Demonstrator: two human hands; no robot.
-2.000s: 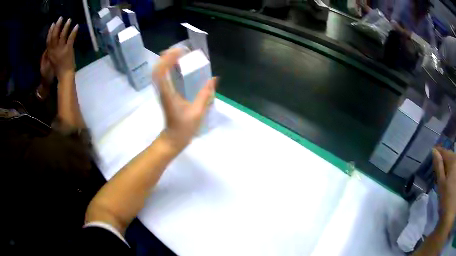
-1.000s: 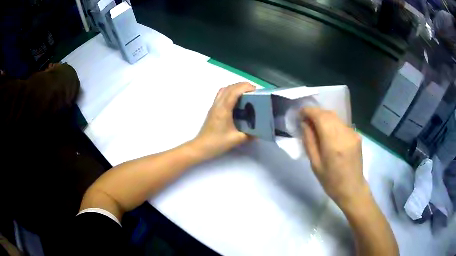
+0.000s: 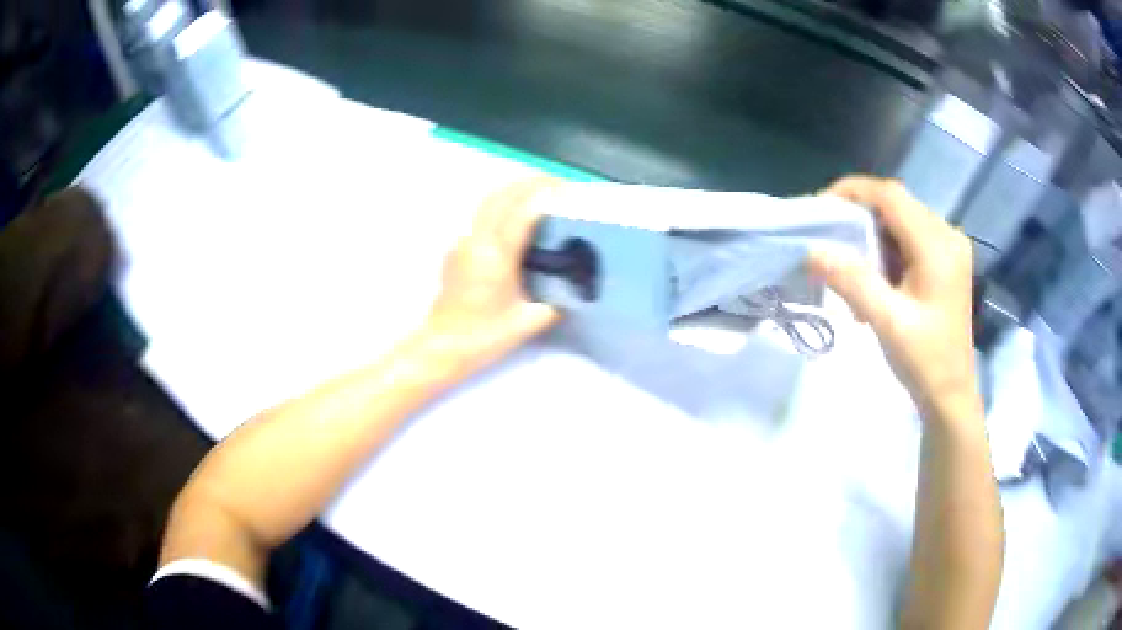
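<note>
A pale grey-blue retail box (image 3: 628, 265) lies on its side in the air above the white table covering, its open end to the right. A dark device picture shows on its near face. My left hand (image 3: 486, 265) is closed around the box's left end. My right hand (image 3: 904, 277) grips a cloudy grey bag (image 3: 757, 265) at the open end, together with what looks like a flap. A coiled cable (image 3: 800, 326) hangs below the bag, just outside the box mouth. The bag's contents are hidden. The picture is somewhat blurred.
Upright boxes (image 3: 203, 74) stand at the far left of the white sheet (image 3: 492, 492). More boxes (image 3: 947, 154) stand at the upper right. Crumpled bags (image 3: 1015, 394) lie at the right edge. A dark belt (image 3: 554, 86) runs behind the green strip. Another person's dark sleeve (image 3: 55, 265) is at left.
My right hand has moved right, away from the box mouth. The grey bag and the cable now stick out of the box. The box is still in my left hand, and the view has shifted.
</note>
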